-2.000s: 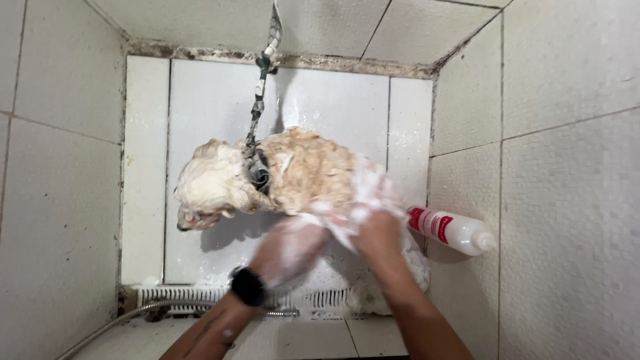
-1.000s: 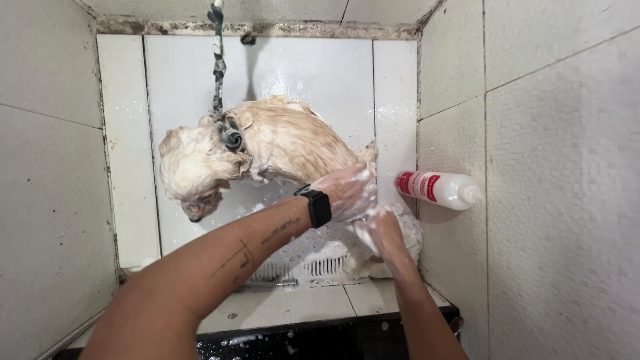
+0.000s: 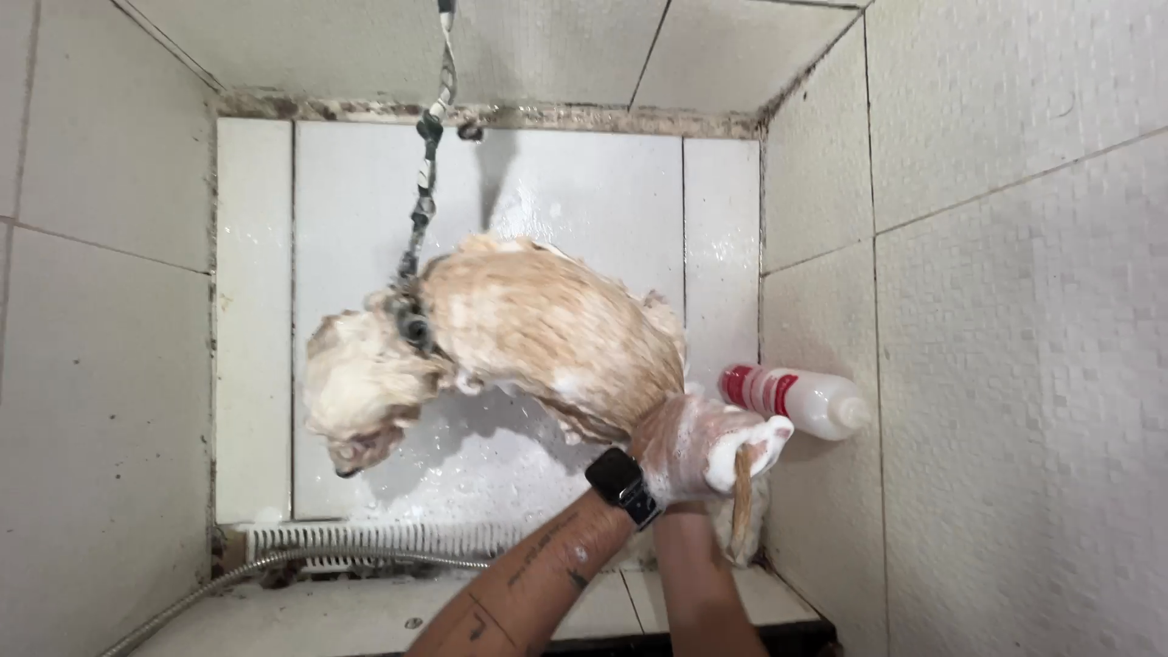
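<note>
A wet, lathered dog with tan and cream fur (image 3: 547, 328) stands across the tiled tub, its head at the left and its rump at the right. Around its neck goes a dark loop joined to a braided rope leash (image 3: 427, 173) that runs up out of view. My left hand (image 3: 680, 447), wearing a black smartwatch (image 3: 622, 485) and covered in foam, is closed about the dog's hind end by the tail (image 3: 742, 502). My right hand lies mostly hidden beneath it, with only the wrist and forearm plain. Foam clings to the fingers.
A white bottle with a red label (image 3: 794, 400) lies on its side against the right wall. Along the near edge run a slotted drain grate (image 3: 383, 538) and a flexible metal hose (image 3: 210, 584). Tiled walls enclose the left, right and far sides.
My hands, apart on the dog's hindquarters two seconds ago, are now together at its tail end. The hose, largely out of sight one second ago, shows again at the lower left.
</note>
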